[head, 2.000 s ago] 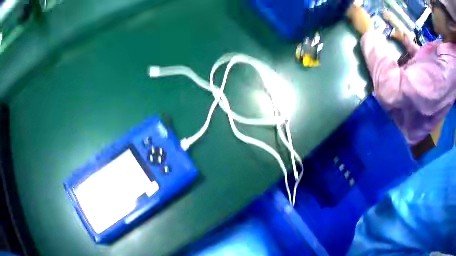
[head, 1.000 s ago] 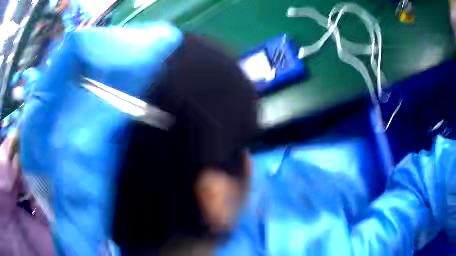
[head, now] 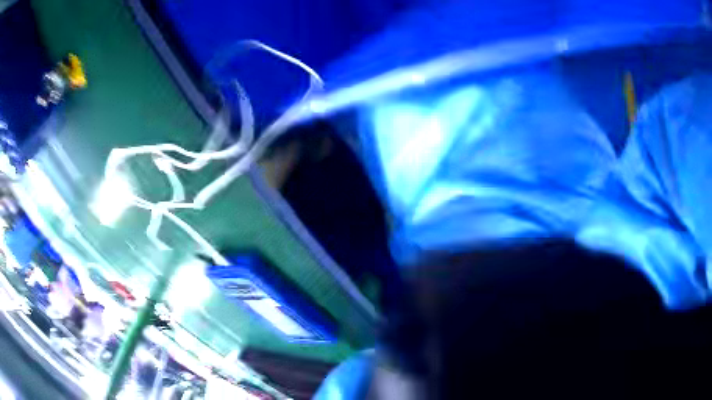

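The blue handheld tester [head: 269, 302] lies on the green bench mat [head: 101, 101], blurred and seen at a slant, with its lit screen facing up. The white cable [head: 172, 156] runs from the tester in loose loops over the bench and across its edge. Neither my left hand nor my right hand can be made out. The picture is strongly blurred.
A person's light blue clothing [head: 500, 164] fills the right side, with large dark shapes beside and below it. A blue bin [head: 273, 23] is beyond the bench edge. A small yellow-and-black item [head: 76, 71] lies at the upper left. Blurred bright workshop background shows lower left.
The view has swung and tilted strongly. The tester and cable now appear towards the left, and the dark-haired head that filled the middle left no longer shows there.
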